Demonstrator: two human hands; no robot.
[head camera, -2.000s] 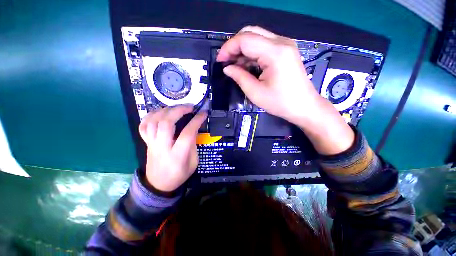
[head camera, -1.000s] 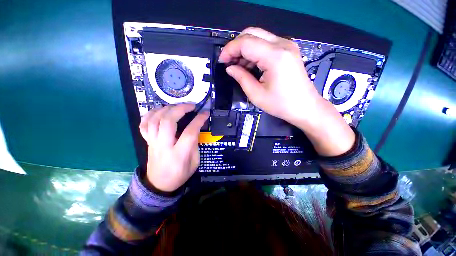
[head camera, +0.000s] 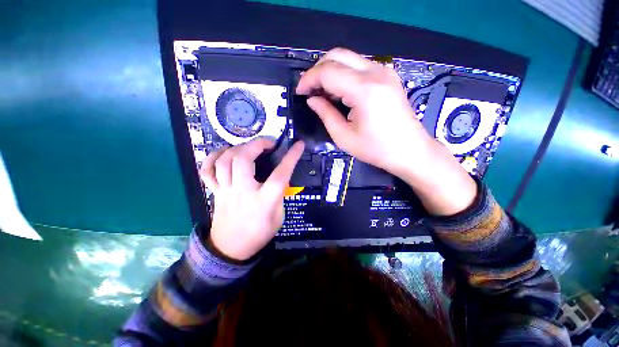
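A laptop (head camera: 380, 210) lies with its internals exposed, two silver-white fans (head camera: 240, 112) at its sides. A black sticker (head camera: 309, 125) lies upright in the middle, between the fans. My right hand (head camera: 373, 112) is over its upper part, thumb and forefinger pinched at its upper edge; the grip is partly hidden. My left hand (head camera: 248, 190) rests over the lower left of the board, fingers spread, one fingertip at the sticker's lower left corner. A memory module (head camera: 336, 179) with a white label lies just below. An orange-yellow tab (head camera: 294, 192) shows beside my left hand.
A black mat (head camera: 339, 25) lies under the laptop on the green bench (head camera: 81, 122). A dark keyboard-like object (head camera: 606, 78) is at the right rear edge. The wearer's dark hair hangs at the bottom centre, in front of the laptop's near edge.
My left hand has moved slightly right, its fingertip now at the sticker's lower left corner. My right hand has shifted slightly down and stays at the sticker's upper part.
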